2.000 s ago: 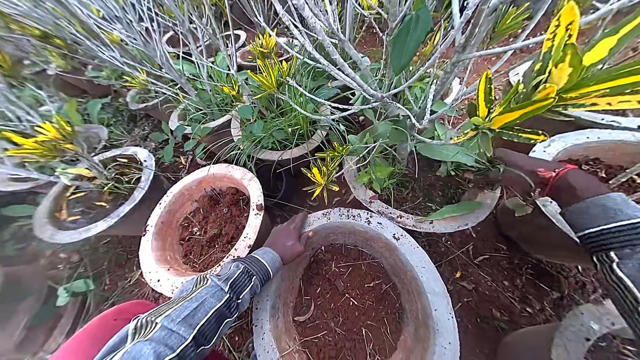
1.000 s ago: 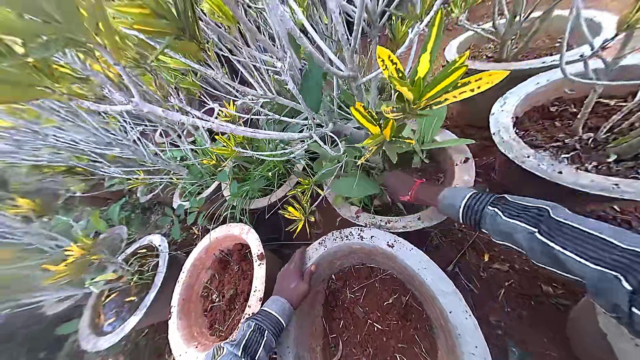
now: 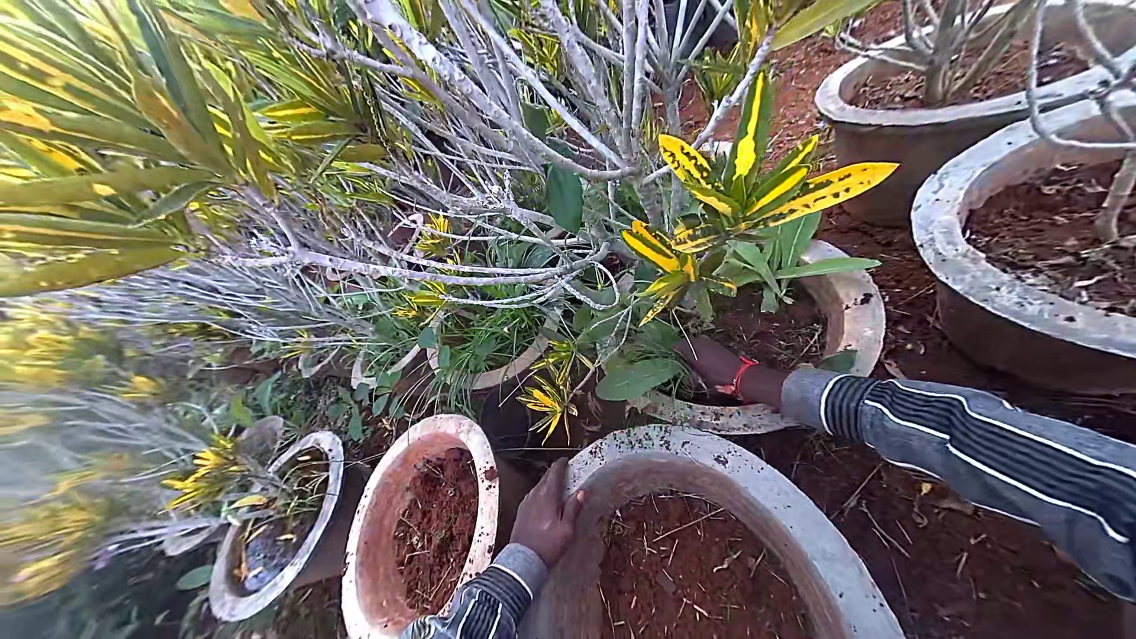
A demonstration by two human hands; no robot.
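Observation:
My left hand [image 3: 548, 517] rests on the left rim of a large round planter [image 3: 754, 497] with reddish soil inside. Reaching into the pot behind it [image 3: 856, 306], my right hand [image 3: 713, 366] is among green weeds [image 3: 652, 359] at the base of a croton plant with yellow-and-green leaves [image 3: 754, 191]. Leaves and shade partly hide its fingers, so whether they grip anything does not show. A red thread circles the right wrist. Left of my left hand stands a smaller pot of red soil [image 3: 435, 524].
Two wide pots with bare-stemmed plants [image 3: 1012, 293] [image 3: 932, 115] stand at the right. A tilted-looking pot [image 3: 280, 524] is at the lower left. Pale branches [image 3: 426, 266] spread across the upper left, with long croton leaves [image 3: 98, 169] close by. Littered red earth [image 3: 950, 532] lies at the lower right.
My right hand was at the right outer edge of the weedy pot and is now inside it, among the weeds. My left hand has stayed on the planter rim. The view has swung right.

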